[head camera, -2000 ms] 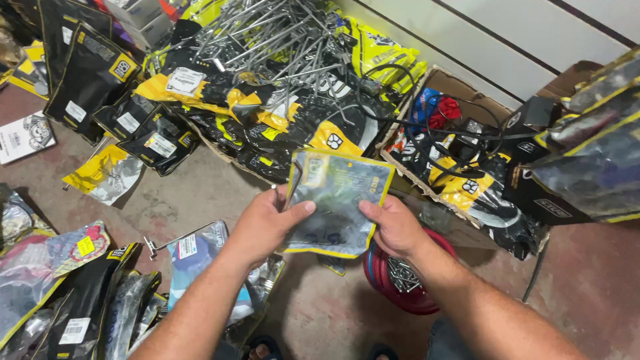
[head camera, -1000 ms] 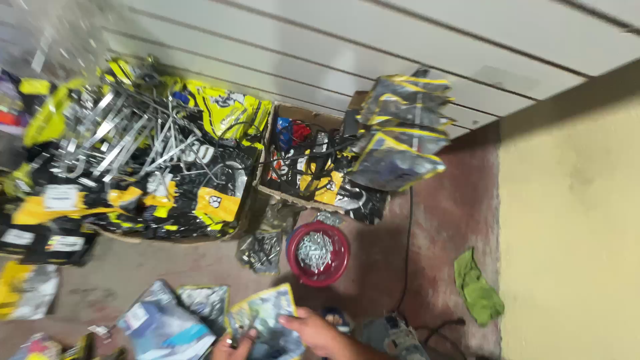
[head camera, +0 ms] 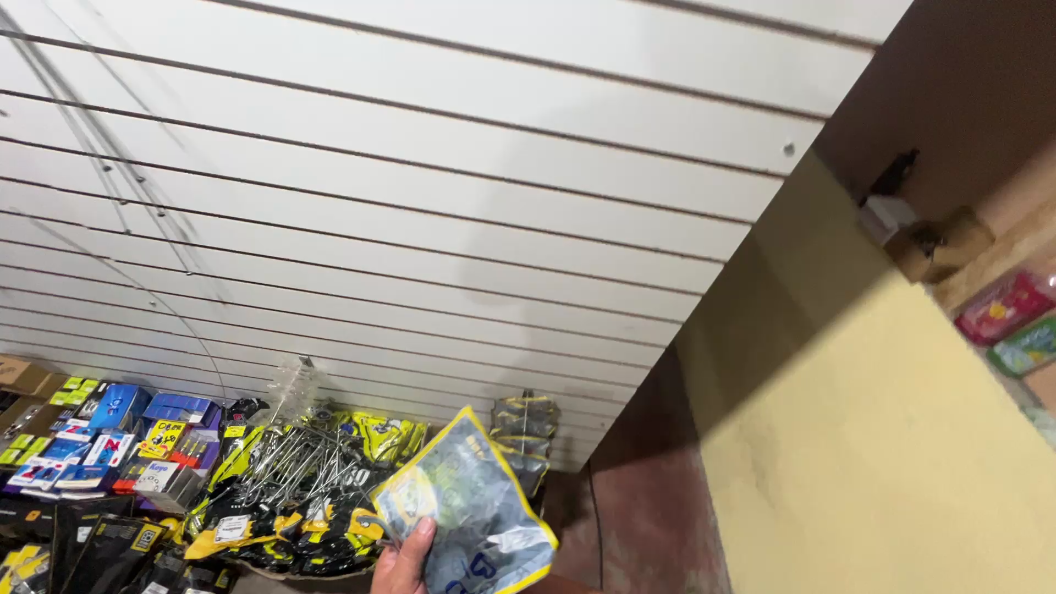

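My left hand (head camera: 404, 565) grips the lower left edge of a clear plastic packet (head camera: 470, 503) with a yellow border, its thumb on the front. The packet is tilted, bears writing and has dark blue marks near its bottom. A strip of skin from my right arm (head camera: 569, 586) shows at the bottom edge beside the packet; my right hand is hidden. Left of the packet, metal display hooks (head camera: 301, 462) lie heaped on black and yellow packets (head camera: 247, 528). Behind the packet, similar yellow-edged packets (head camera: 524, 421) hang at the foot of the white slatted wall panel (head camera: 495, 206).
Small product boxes (head camera: 115, 450) stand at the lower left. Long thin hooks (head camera: 99, 157) stick out from the panel at the upper left. A dark cable (head camera: 596, 520) runs down the reddish floor (head camera: 652, 495). A yellow wall (head camera: 825, 412) and a shelf with packages (head camera: 1002, 305) are at the right.
The view has swung up to the slatted wall. Two seconds ago both hands held the packet low over the floor; now it shows in front of the panel's foot, and the right hand is hidden.
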